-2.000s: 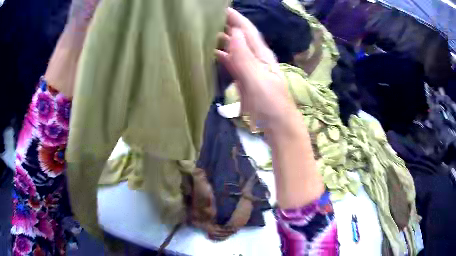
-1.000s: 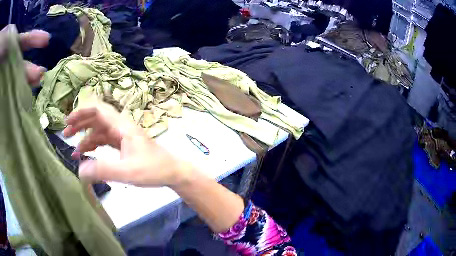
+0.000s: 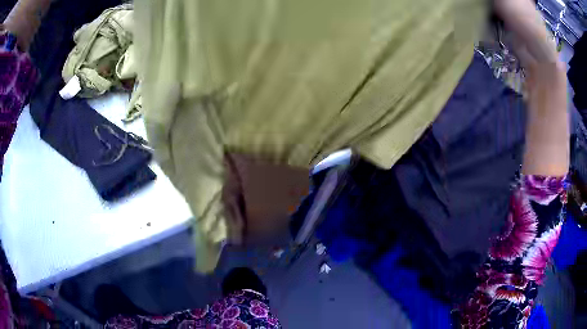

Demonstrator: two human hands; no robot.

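A yellow-green knit garment (image 3: 302, 77) hangs spread out in the air across the upper middle, slightly blurred. A brown part (image 3: 273, 193) shows at its lower edge. My right hand (image 3: 512, 13) is at the top right beside the garment's upper side, cut off by the top edge; it appears to hold the cloth, but its fingertips are not seen. At the top left only my left wrist and forearm show; the hand itself is beyond the picture's edge.
A white table (image 3: 71, 218) is at the left, with black cloth (image 3: 96, 151) bearing a thread tangle. Green garments (image 3: 106, 54) lie behind, with a white tag (image 3: 69, 88). Large dark cloth (image 3: 479, 154) hangs at the right. Pale scraps (image 3: 324, 268) lie on the floor.
The green garment has moved from the left to the centre and is now spread wide. My right hand has moved up to the top right. The view has turned down, showing the floor.
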